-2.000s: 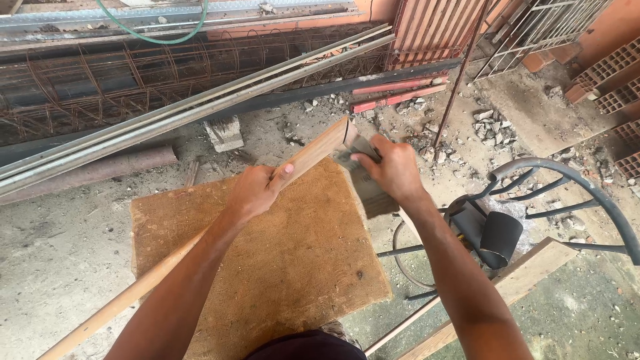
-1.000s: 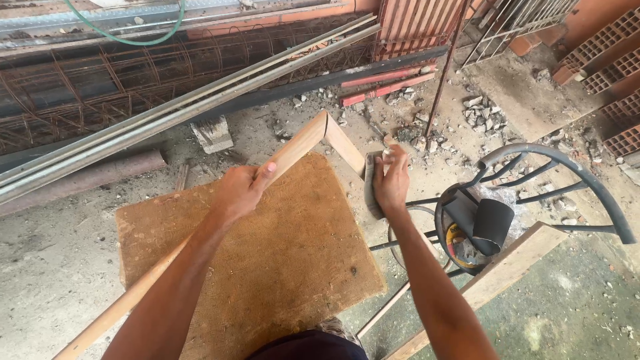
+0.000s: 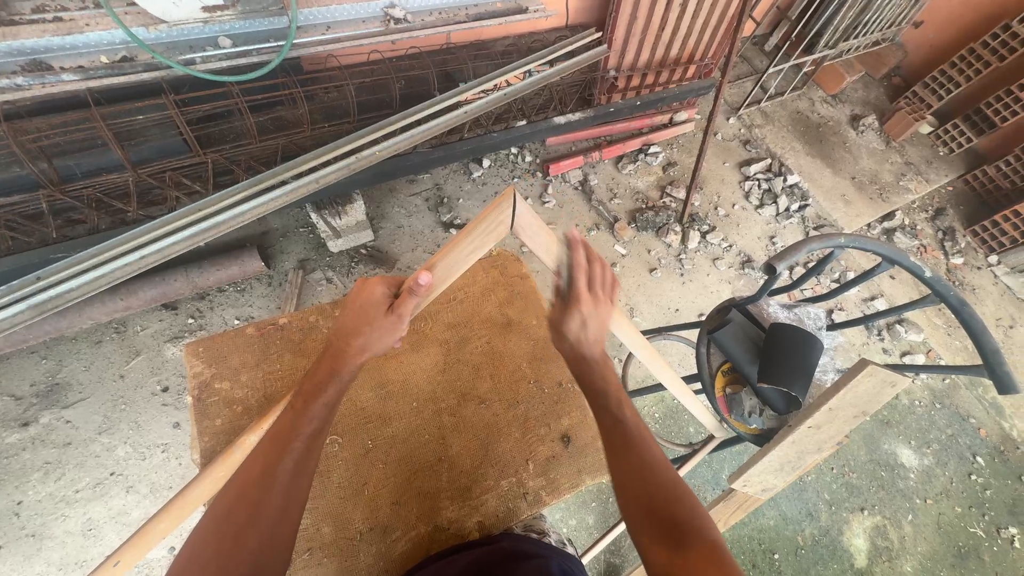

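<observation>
Two pale wooden strips meet at a mitred corner, with a dark line at the joint. My left hand is closed around the left strip, thumb on top; that strip runs under my forearm to the lower left. Over the right strip lies my right hand, blurred, with a grey piece of what looks like sandpaper under its fingers, mostly hidden. Beneath the strips is a brown, rough-textured board.
To the right, a black metal chair frame holds dark rolled sheets and plastic wrap. A wooden plank lies beside it. Metal profiles, rebar cages, a concrete block, rubble and hollow bricks lie beyond.
My right hand was at the corner joint two seconds ago, then moved down along the right strip. It is now a little nearer the corner than one second ago. My left hand keeps its hold.
</observation>
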